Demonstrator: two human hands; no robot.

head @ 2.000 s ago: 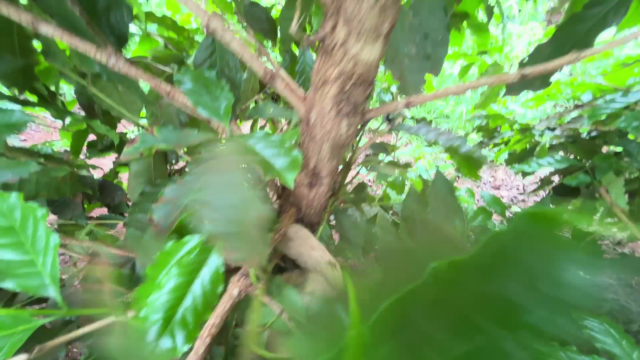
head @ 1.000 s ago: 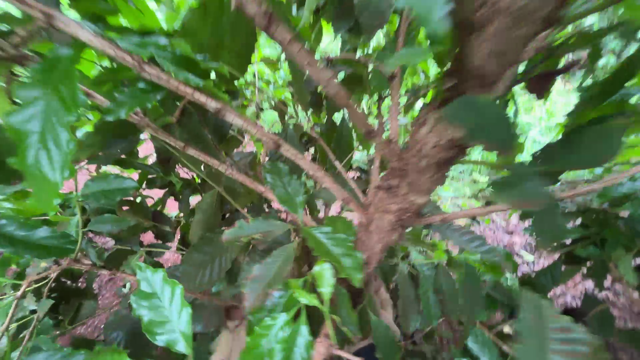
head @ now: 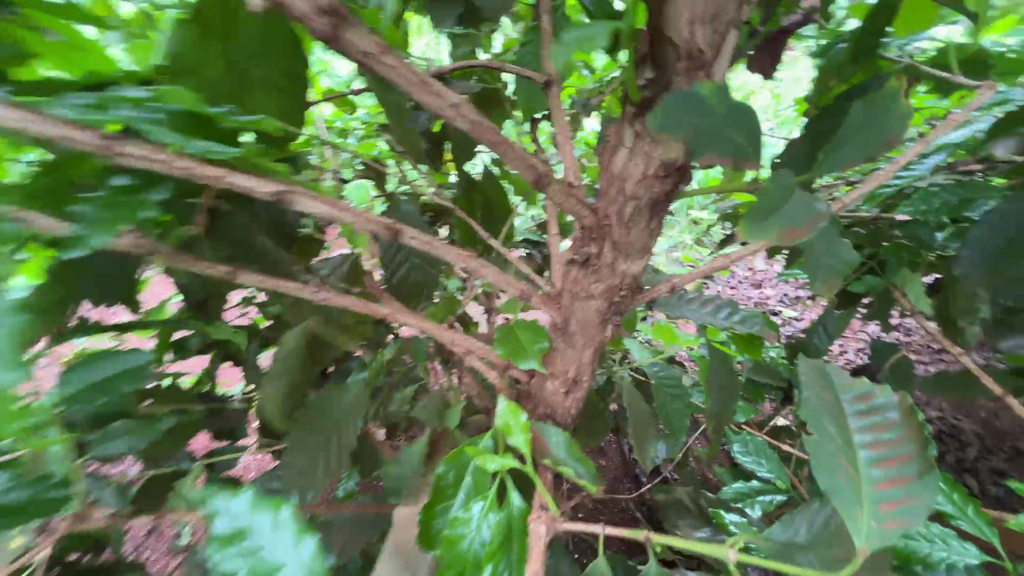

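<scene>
Neither of my hands shows in the head view. A rough brown tree trunk (head: 616, 232) rises through the middle and leans to the right toward the top. Several woody branches (head: 320, 204) fan out from it to the left, and a thinner branch (head: 720, 262) runs up to the right. Glossy green leaves (head: 476, 504) with wavy edges grow on a shoot below the trunk's fork. A large leaf with brownish stripes (head: 872, 456) hangs at the lower right, near a green stem (head: 664, 540).
Dense foliage surrounds the trunk. Brown ground litter (head: 768, 296) shows through gaps at the right, and pinkish ground patches (head: 188, 364) at the left. A dark leaf (head: 708, 124) overlaps the upper trunk. The far left is blurred.
The view has shifted a lot, and the trunk's branching part now shows near the middle, where one second ago it was further right.
</scene>
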